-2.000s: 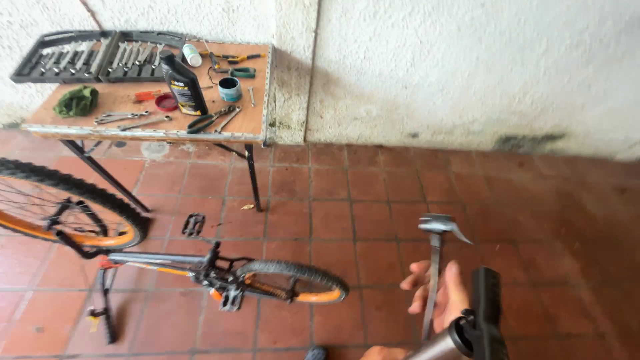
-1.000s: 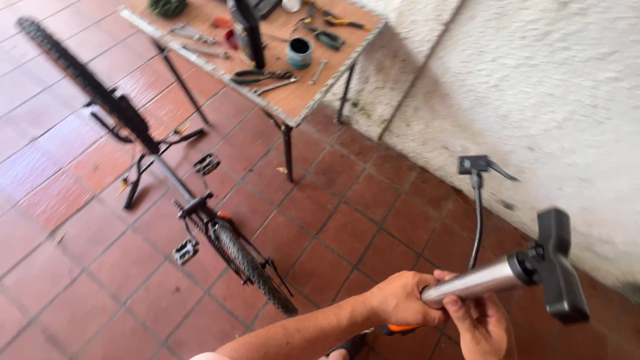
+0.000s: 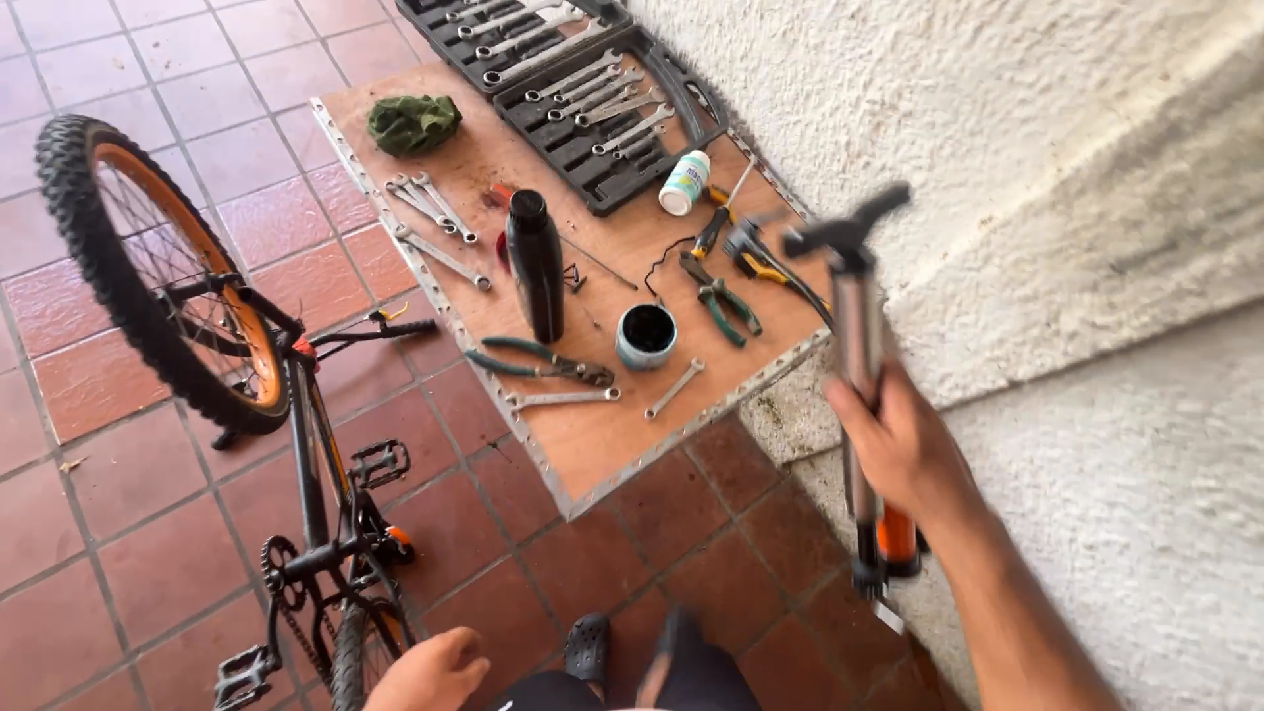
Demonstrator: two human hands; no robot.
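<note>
My right hand (image 3: 904, 434) is closed around the silver barrel of a bicycle floor pump (image 3: 857, 326), held upright beside the table's right corner. The pump has a black T-handle, an orange part low down, and a black hose whose head (image 3: 750, 242) shows over the pliers on the table. Low in the view, my left hand (image 3: 434, 671) holds nothing visible; its fingers are loosely curled. It is near the rear wheel (image 3: 360, 652) of an upside-down bicycle (image 3: 314, 454) with orange rims.
A wooden table (image 3: 583, 444) bears a case of combination wrenches (image 3: 602, 109), a black bottle (image 3: 533, 267), an open jar (image 3: 647, 338), a white bottle (image 3: 685, 183), green-handled pliers (image 3: 726, 306), loose wrenches (image 3: 444, 259) and a green cloth (image 3: 415, 124). A rough white wall (image 3: 1066, 197) stands at right.
The left hand has let go of the pump and is now apart from it. The pump, slanted one second ago, now stands upright in my right hand. The view has turned toward the table.
</note>
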